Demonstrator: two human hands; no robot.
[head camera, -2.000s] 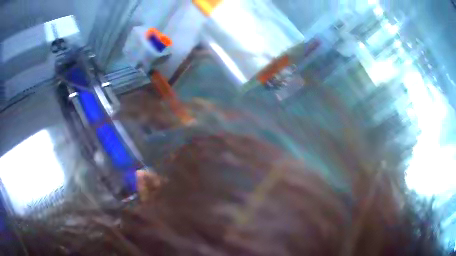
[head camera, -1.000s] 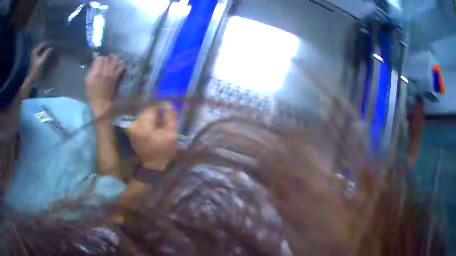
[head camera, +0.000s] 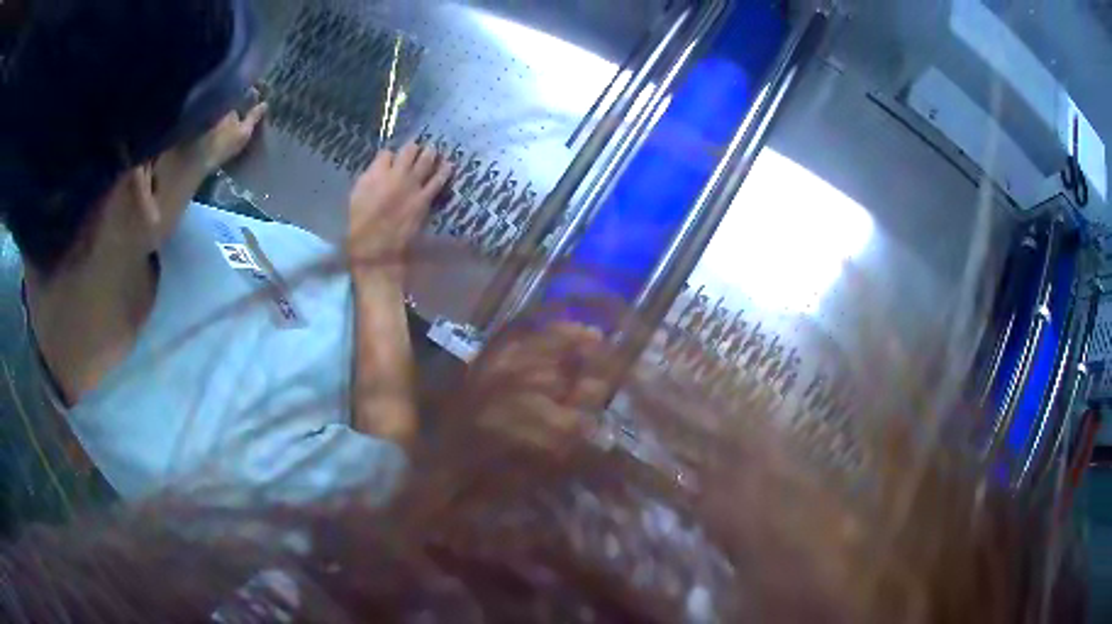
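My left hand (head camera: 549, 372) is at the near end of the blue conveyor belt (head camera: 665, 177), blurred and largely covered by hair; its fingers and anything in them cannot be made out. My right hand is not visible; hair covers the lower right. Rows of small dark metal parts (head camera: 738, 341) lie on the silver work plate (head camera: 902, 183) right of the belt, partly behind the hair. The plate has a strong white glare.
A coworker in a light blue shirt (head camera: 232, 366) is at left, one hand (head camera: 396, 201) over rows of parts on the left plate (head camera: 500, 116). Bright metal rails (head camera: 744, 134) flank the belt. A second blue belt (head camera: 1043, 354) is at far right.
The view has swung left, so the coworker, left plate and belt show larger and farther right. My left hand appears farther right in the picture and more covered by hair.
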